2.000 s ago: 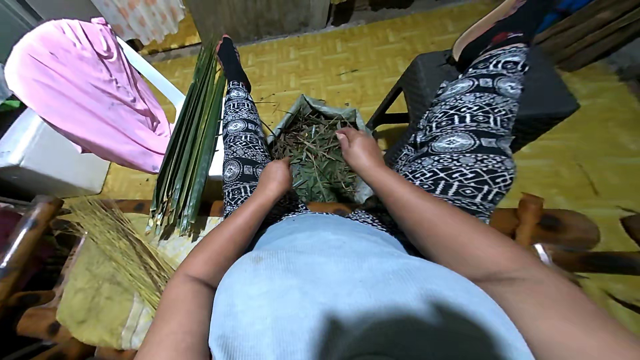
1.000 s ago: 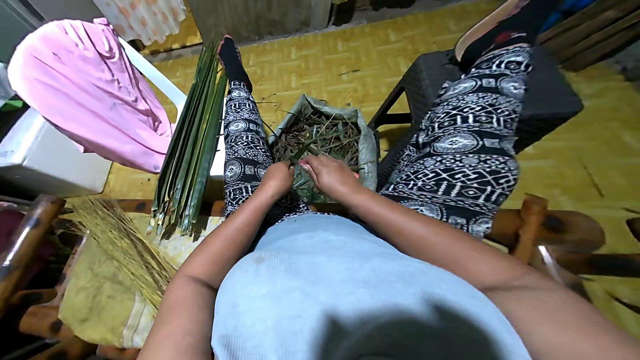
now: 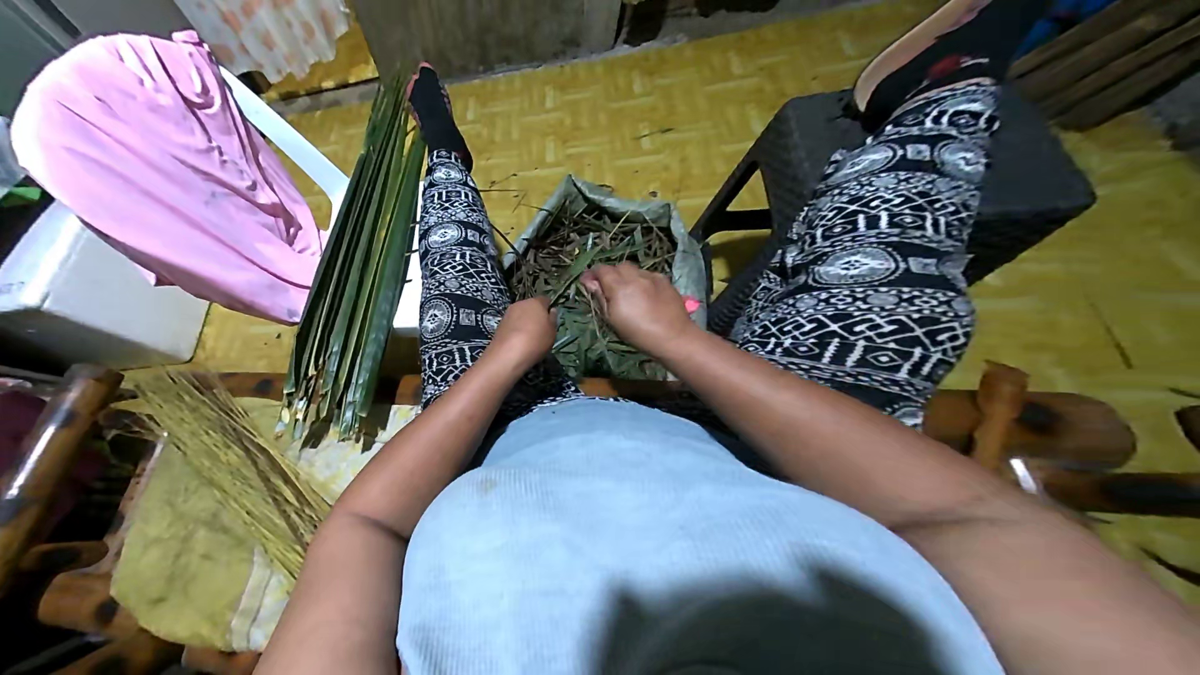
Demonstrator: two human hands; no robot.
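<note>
My left hand (image 3: 527, 330) is closed by my left thigh, at the near left side of an open sack (image 3: 692, 267). A narrow green palm leaflet (image 3: 566, 279) runs up from its fingers toward my right hand. My right hand (image 3: 637, 302) is over the sack, thumb and fingers pinched together near the leaflet; whether they grip it is hard to tell. Brown and green leaf scraps (image 3: 600, 239) fill the sack between my legs. Long green palm leaflets (image 3: 361, 253) lie in a bundle left of my left leg. Thin yellowish midribs (image 3: 230, 459) lie in a pile further left.
A white chair draped with a pink cloth (image 3: 169, 169) stands at the left, by a white box (image 3: 94, 291). My right leg rests on a dark stool (image 3: 1031, 187). A bamboo bench rail (image 3: 1059, 427) runs beneath my legs, above the yellow patterned floor (image 3: 581, 112).
My right hand was raised at the sack's right side, came in beside my left hand, and is now slightly apart from it again. My left hand has stayed near the same place.
</note>
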